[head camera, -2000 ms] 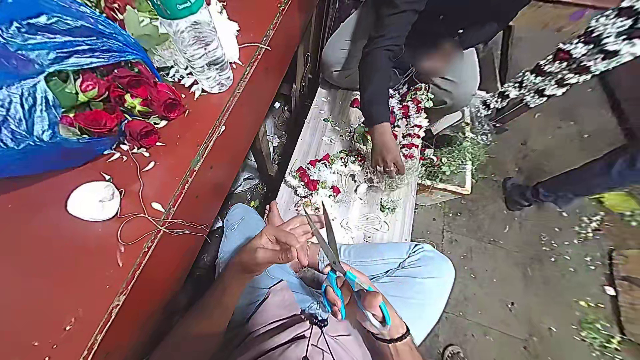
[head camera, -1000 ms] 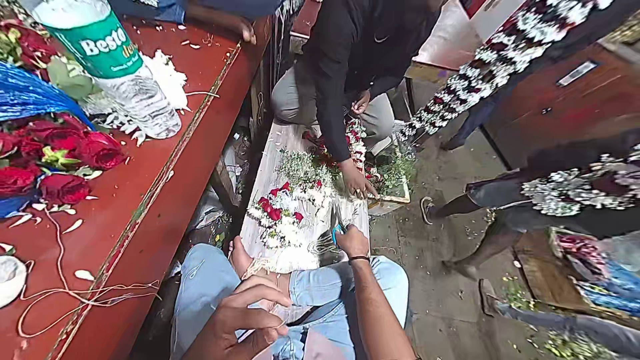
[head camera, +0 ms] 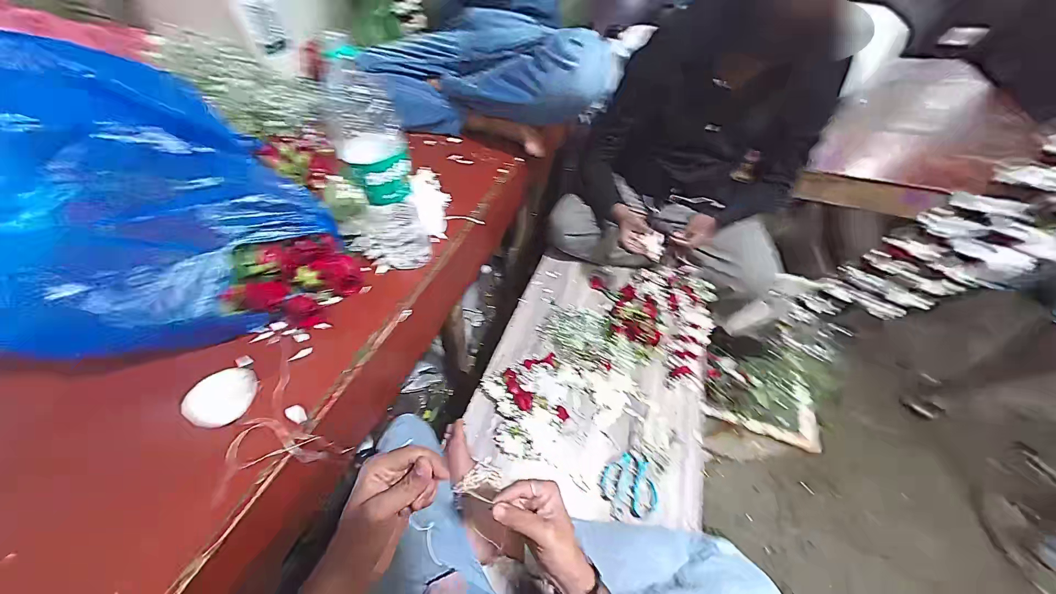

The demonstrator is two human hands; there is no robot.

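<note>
My left hand (head camera: pixel 400 487) is above my jeans with its fingers pinched together; whether thread is between them is too blurred to tell. To its right, my right hand (head camera: pixel 536 511) pinches a pale thread (head camera: pixel 478 495) between thumb and fingers. Blue-handled scissors (head camera: pixel 629 485) lie on the pale board just right of my right hand. Beyond my hands, white flowers (head camera: pixel 536 421) and red roses (head camera: pixel 520 392) lie on the board. A white thread spool (head camera: pixel 219 398) with loose thread sits on the red table at left.
The red table (head camera: pixel 91 445) bears a blue plastic bag (head camera: pixel 148 206) of roses and a plastic bottle (head camera: pixel 384 181). Across the pale board (head camera: pixel 685 495), a person in black (head camera: pixel 701 115) sits with both hands at white flowers. A tray of greenery (head camera: pixel 767 396) stands at right.
The scissors, in my right hand two seconds ago, now lie on the board. My right hand has come back beside my left and holds thread. The person opposite has lifted a hand off the board.
</note>
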